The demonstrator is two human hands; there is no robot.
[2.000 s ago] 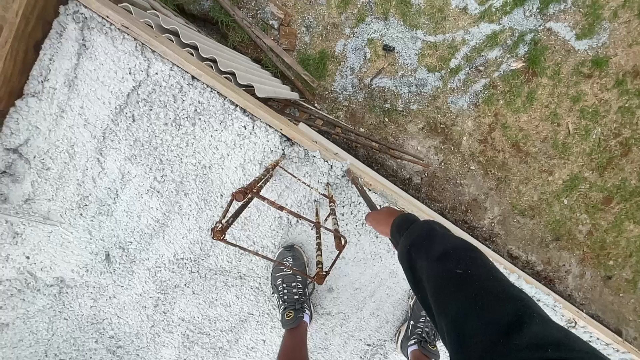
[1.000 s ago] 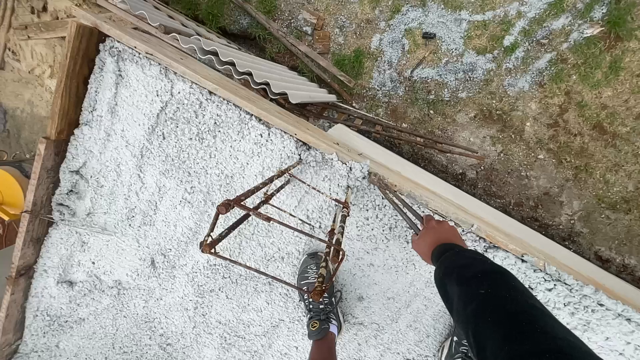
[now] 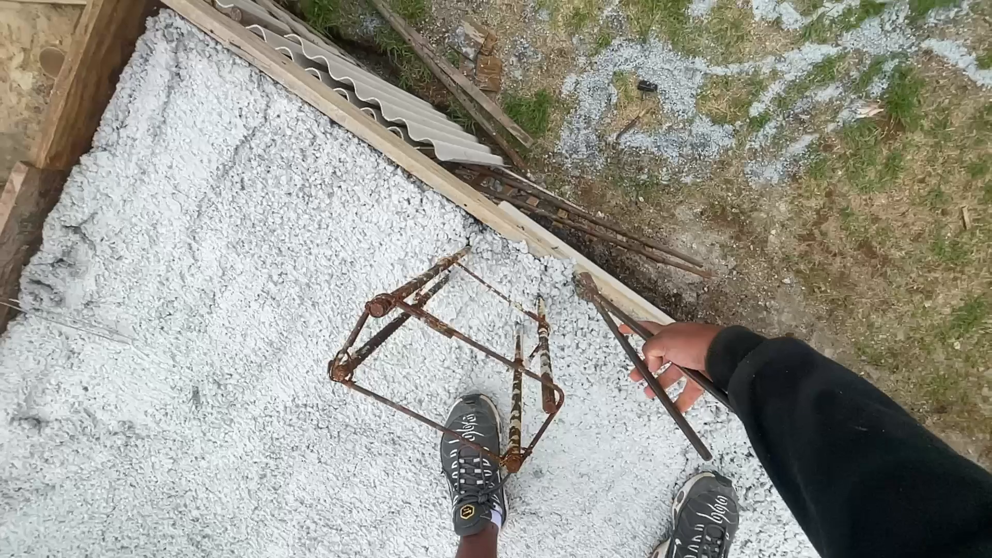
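Observation:
My right hand (image 3: 673, 360), in a black sleeve, is at the two dark handles of a long-handled metal tool (image 3: 647, 359), perhaps pincers or nippers; its fingers are partly spread between and around the handles. The tool's head is down at the inner edge of the timber formwork board (image 3: 434, 174). Left of the tool, a rusty welded steel frame with legs (image 3: 465, 341) stands on the rough pale gravel or concrete surface (image 3: 232, 256). My left hand is out of view.
My shoes (image 3: 470, 457) (image 3: 701, 515) are on the pale surface, one beside the rusty frame. Beyond the board lie corrugated sheets (image 3: 387, 101), thin rusty bars (image 3: 604, 225) and a loose wooden plank (image 3: 457, 74). A thick wooden beam (image 3: 81, 101) borders the left side.
The fingers of my right hand have spread at the tool's handles, which now stand farther apart. The tool's head stays by the board. The rusty frame still stands beside my shoe.

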